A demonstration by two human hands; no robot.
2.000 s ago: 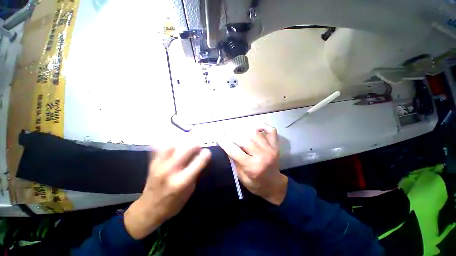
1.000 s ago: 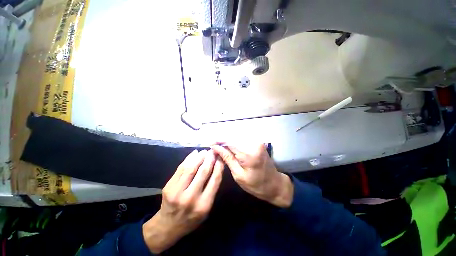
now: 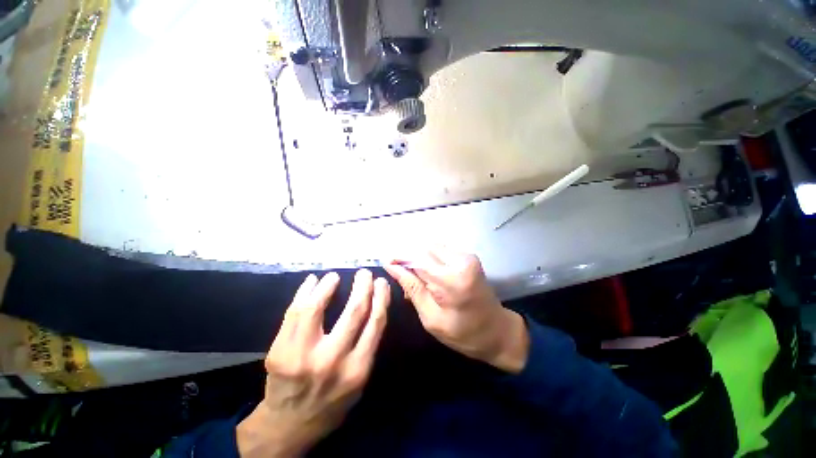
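Observation:
A black fabric strip [image 3: 143,300] lies along the front edge of the white sewing table, its left end over the yellow tape. My left hand [image 3: 322,358] lies flat on the strip with its fingers a little apart, gripping nothing. My right hand [image 3: 456,309] is pinched at the strip's upper edge, just right of my left fingertips. A small reddish tip shows at its fingertips, seemingly the marking pen [image 3: 395,263]; the rest is hidden by the hand. The strip's right part is hidden by my hands and dark sleeve.
The sewing machine head [image 3: 358,54] stands behind the strip. A white-handled awl [image 3: 559,185] and dark red snips [image 3: 646,178] lie on the right. A faint ruler scale [image 3: 224,265] runs along the table front. Neon-green and black garment pieces [image 3: 738,358] lie lower right.
My left hand has come down flat on the strip. My right hand has turned, and the striped pen that stuck out below it no longer shows. The camera view has shifted slightly.

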